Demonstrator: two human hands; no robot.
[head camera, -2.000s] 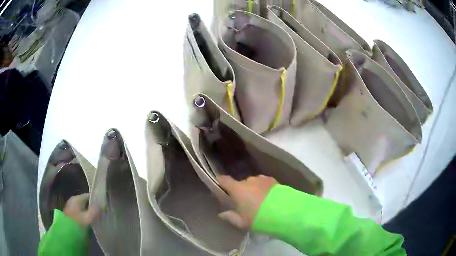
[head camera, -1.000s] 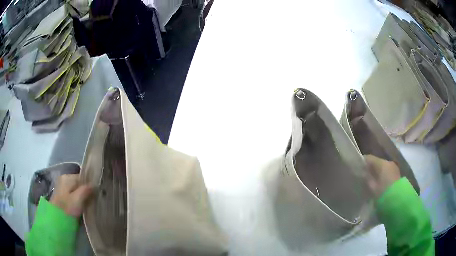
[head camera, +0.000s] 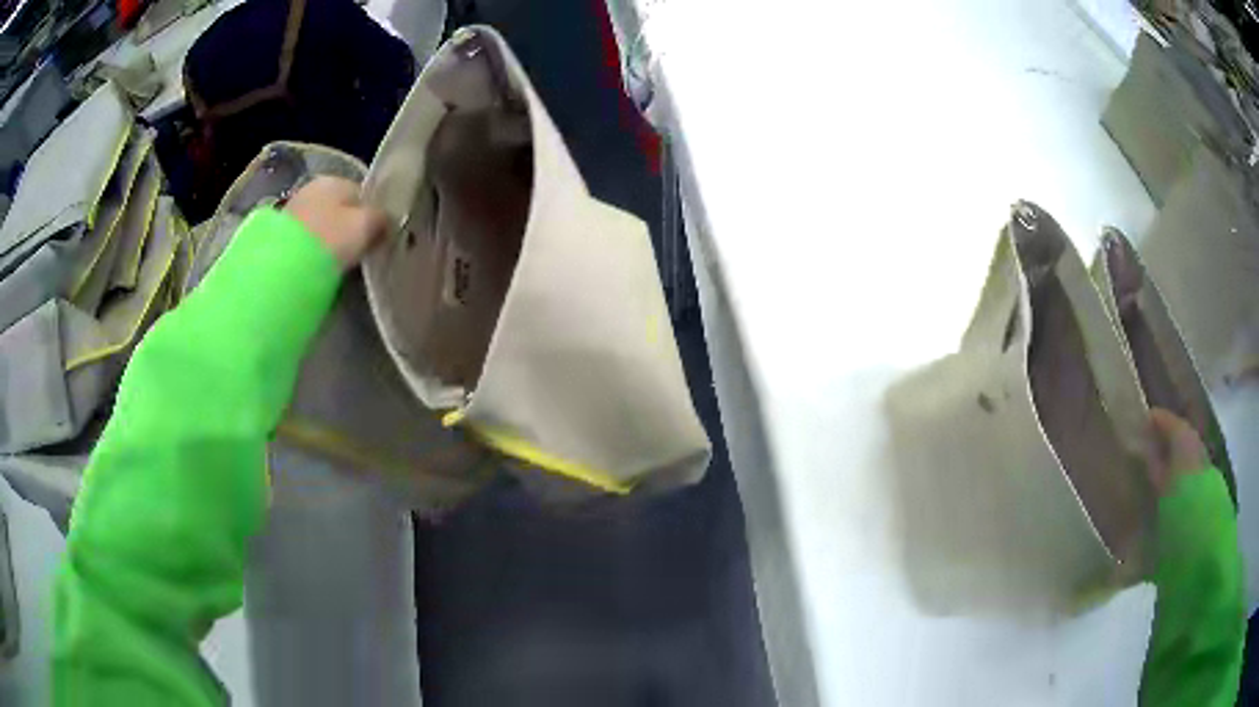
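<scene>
My left hand (head camera: 336, 221) grips the adjoining rims of two beige bag bodies. The nearer bag (head camera: 587, 325) hangs open and tilted over the dark aisle, with a yellow edge strip along its base. The other bag (head camera: 338, 373) is mostly behind my arm and blurred. My right hand (head camera: 1176, 445) holds the rims of two more bags at the right, small in view. One, an open bag (head camera: 967, 470), is at the white table (head camera: 842, 553); the other bag (head camera: 1167, 332) is slim beside it. Whether these touch the table I cannot tell.
A stack of flat beige bag bodies (head camera: 83, 276) with yellow edges lies at the left. A person in dark clothing (head camera: 311, 83) is beyond my left hand. More beige bags (head camera: 1215, 207) stand at the right edge. The dark aisle floor (head camera: 594, 594) runs between the tables.
The view has swung left. My left hand has lifted two bags up and away from the white table, over the aisle. My right hand still holds its two bags, now farther right in view.
</scene>
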